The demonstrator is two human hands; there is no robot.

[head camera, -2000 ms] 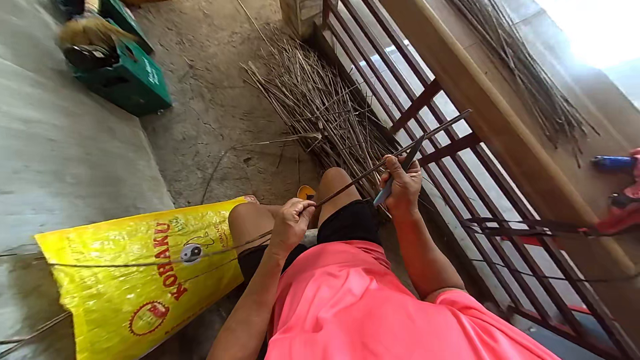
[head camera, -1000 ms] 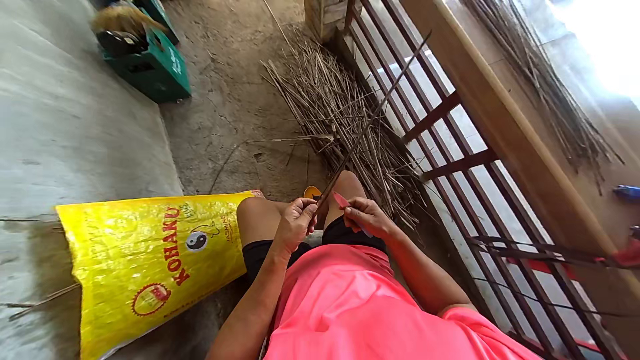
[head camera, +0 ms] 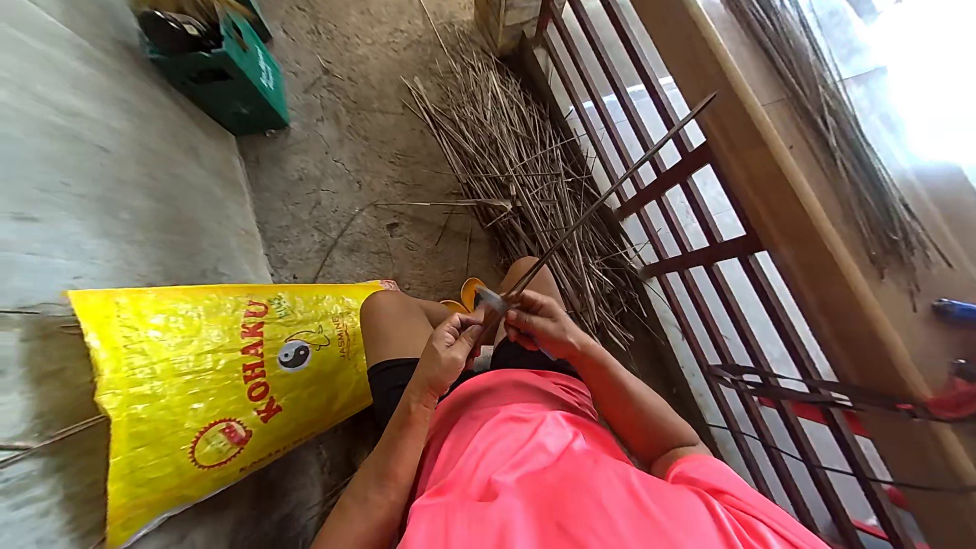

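My left hand pinches the lower end of a long thin brown stalk between thumb and fingers, above my lap. Close beside it on the right, my right hand is closed on a knife, whose blurred grey blade lies against the stalk near my left fingers. From there the stalk slants up and right, across the pile and the railing. A heap of dry brown stalks lies on the ground beyond my knees. Part of the knife's handle is hidden by my right fingers.
A yellow printed sack lies at my left. A green plastic crate stands by the concrete wall at the upper left. On the right is a dark red metal railing under a wooden ledge bearing more thin stalks.
Two seconds ago my right hand was higher and farther from the left, with the stalk across both hands. It has come down beside my left hand, and the stalk now points upward right.
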